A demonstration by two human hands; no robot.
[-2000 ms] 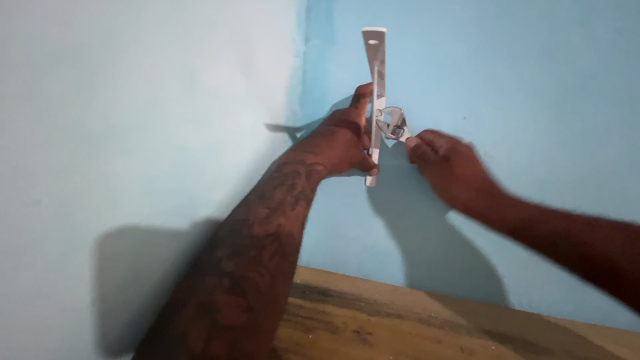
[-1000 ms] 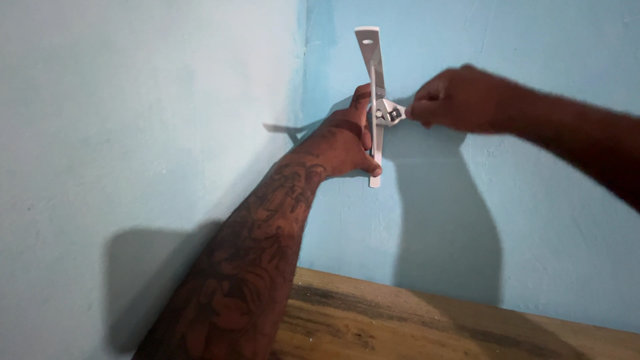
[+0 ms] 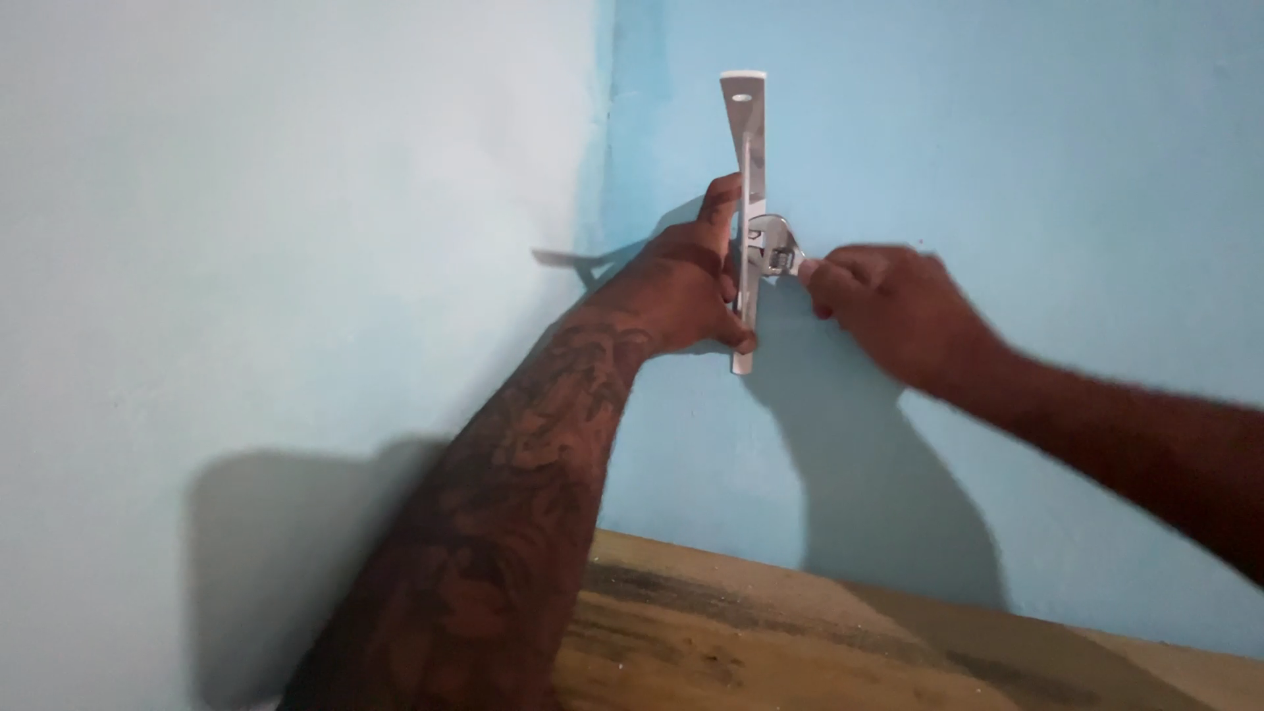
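Observation:
A white metal shelf bracket (image 3: 748, 148) stands upright against the blue wall, with a hole near its top end. My left hand (image 3: 696, 281) grips it from the left, fingers around its middle and thumb near its lower end. Just right of the bracket, an adjustable wrench (image 3: 778, 247) has its head against the bracket's middle; whatever its jaws sit on is too small to make out. My right hand (image 3: 879, 301) is closed on the wrench's handle, which the fingers mostly hide.
A pale wall (image 3: 296, 217) meets the blue wall (image 3: 1037, 178) in a corner left of the bracket. Below runs a wooden surface (image 3: 731, 642) with dark streaks and small specks. Shadows of the arms fall on both walls.
My right hand and the wrench handle have swung downward since one second ago, when the hand was higher. My left hand stays on the bracket.

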